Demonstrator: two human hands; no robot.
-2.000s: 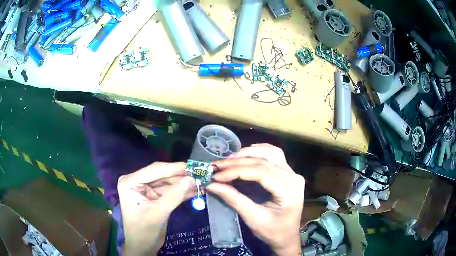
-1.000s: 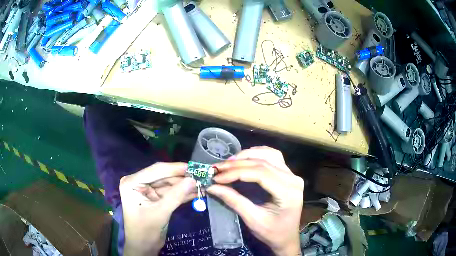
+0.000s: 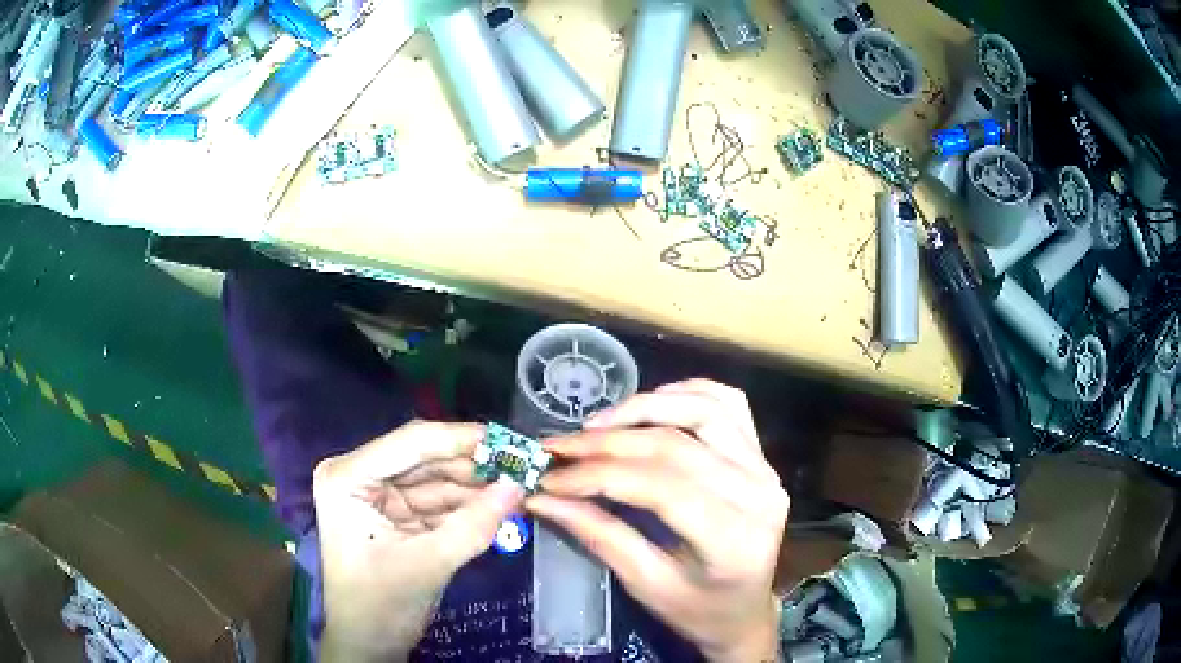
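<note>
A small green control board (image 3: 513,456) is held over my lap between the fingertips of both hands. My left hand (image 3: 402,518) pinches its left side and lower edge. My right hand (image 3: 680,499) is at its right side, with thumb and fingers closed at the board's edge. A blue battery (image 3: 510,534) shows end-on just below the board. A grey fan housing with handle (image 3: 570,589) lies behind and below the board, its spoked round head pointing up. My right fingers overlap the housing; whether they also grip it is unclear.
The brown-covered bench (image 3: 544,272) holds grey handles, a blue cell (image 3: 584,184), boards with curled wires (image 3: 710,214) and a PCB strip (image 3: 873,153). Many blue cells are heaped at upper left. Fan housings (image 3: 999,176) and a black cable bundle (image 3: 980,324) are at right. Open cartons (image 3: 143,550) stand on the floor.
The board has tilted, its right side lower, and its lit digits no longer show. The battery end is now partly covered by my left fingers. The fan housing has shifted slightly and stands more upright.
</note>
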